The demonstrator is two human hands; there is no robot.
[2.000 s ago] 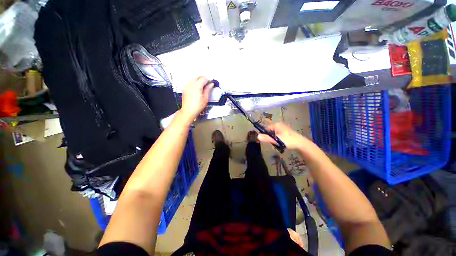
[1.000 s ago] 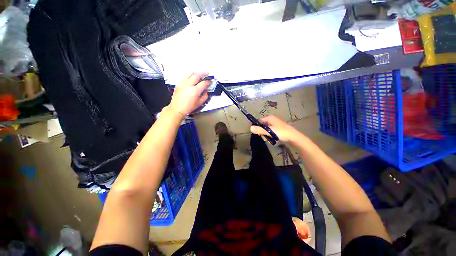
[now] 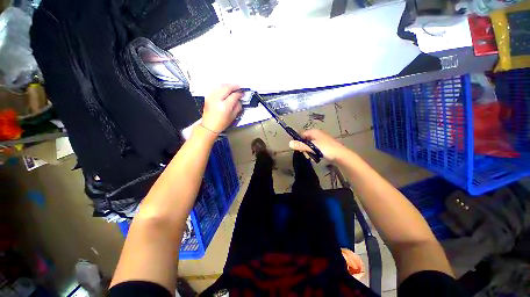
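Note:
A long fabric panel (image 3: 325, 52) lies white face up along the table's front edge, with black showing at its right end and along its near edge. My left hand (image 3: 222, 107) holds the panel's near edge, where a small pale piece shows by the fingertips. My right hand (image 3: 321, 146) grips dark scissors (image 3: 282, 123) by the handles. The scissors slant up to the left, their tips at the panel edge beside my left fingers. The blades look closed or nearly so.
A large black garment pile (image 3: 87, 87) stands at left, with a grey-white looped bundle (image 3: 160, 64) on its right side. Blue crates stand below the table at right (image 3: 424, 127) and below my left forearm (image 3: 218, 191). Red and yellow packets lie at the upper right.
The view has shifted, so the table sits higher in the picture. The scissors look less open than two seconds ago, and my right hand appears nearer the table. My left hand still holds the edge.

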